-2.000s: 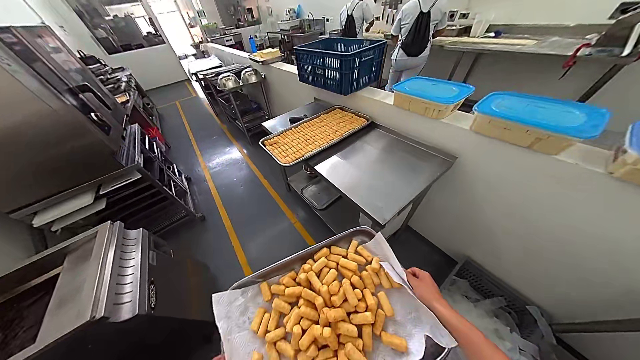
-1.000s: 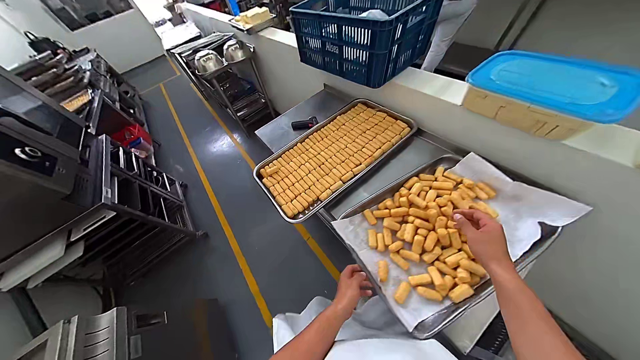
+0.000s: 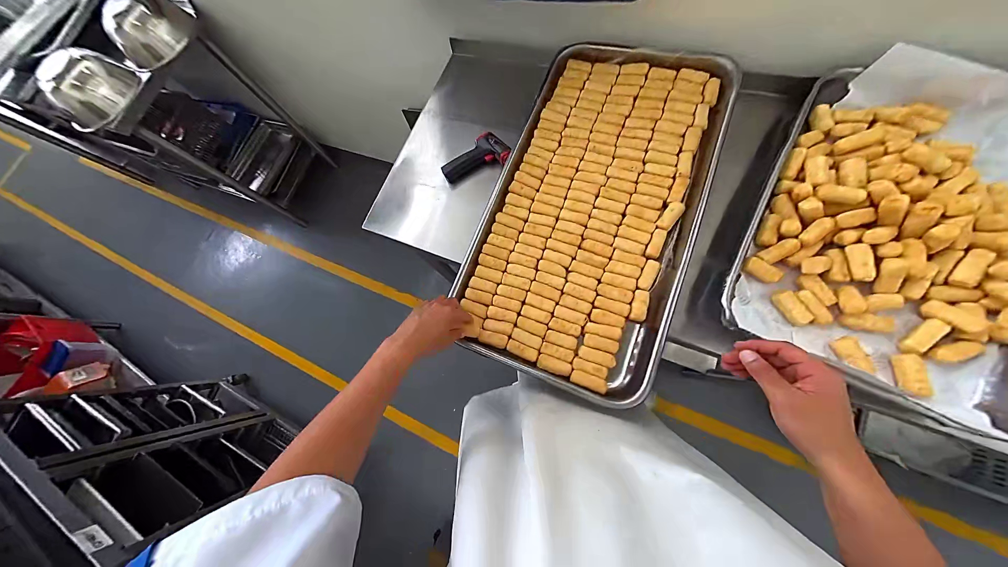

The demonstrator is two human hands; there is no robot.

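Observation:
A metal tray (image 3: 728, 102) holds golden fried food sticks (image 3: 587, 213) packed in tight rows, with bare metal showing at its lower right corner. My left hand (image 3: 437, 324) is at the tray's lower left corner, its fingertips on a stick or the rim there; whether it grips anything cannot be told. To the right, a second tray (image 3: 728, 295) lined with white paper (image 3: 945, 90) carries a loose heap of similar sticks (image 3: 890, 213). My right hand (image 3: 776, 370) hovers by the near edge of that tray, fingers curled, thumb close to the index finger, nothing visible between them.
Both trays rest on a steel table (image 3: 480, 90) against a wall. A black and red handheld device (image 3: 476, 156) lies left of the packed tray. Further left stands a metal shelf cart (image 3: 260, 157) with shiny bowls (image 3: 87, 87). A dark rack (image 3: 142, 449) is at the lower left.
The paper-lined tray, held over the floor two seconds ago, now lies on the table. My right hand has left the heap, and my left hand has reached the packed tray's corner. The view has shifted closer.

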